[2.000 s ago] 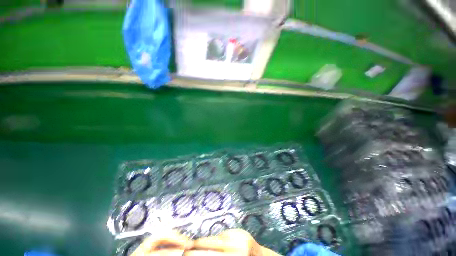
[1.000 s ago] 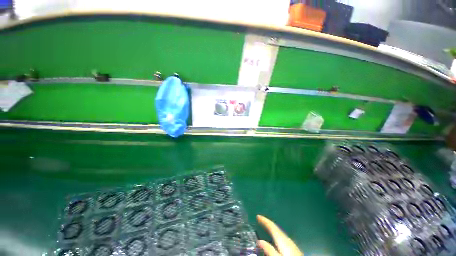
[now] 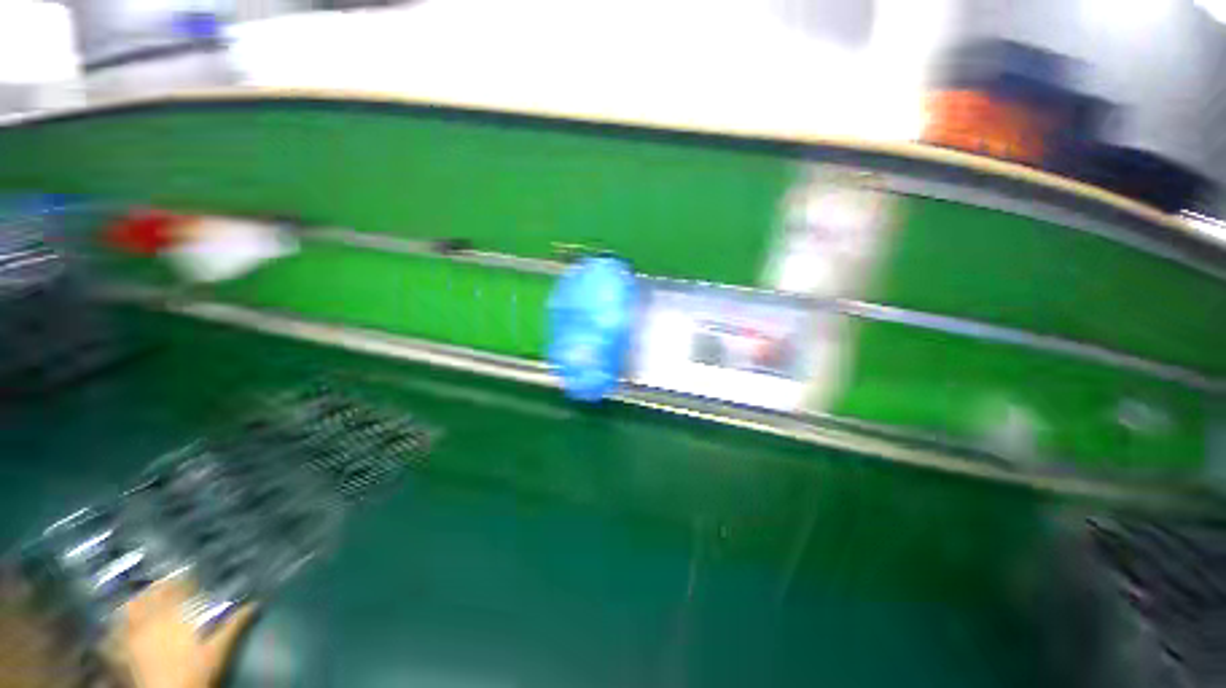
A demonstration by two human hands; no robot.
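A clear blister tray with dark ring-shaped parts in its pockets is at the left, tilted in the picture and blurred. One hand, which looks like my left hand, is at the tray's near edge, low at the left, with its fingers over the rim and what looks like the thumb out to the right. The hand is blurred and cut off by the bottom edge. My right hand is not in view.
Stacked clear trays are cut off at the right edge. Another blurred pile is at the far left. A blue crumpled cover and an instruction sheet hang on the green wall. A brown blur is at the lower left corner.
The view has swung left, so the wall items sit further right. The blister tray has moved left and turned on the bench. The hand that was right of the tray is gone from there.
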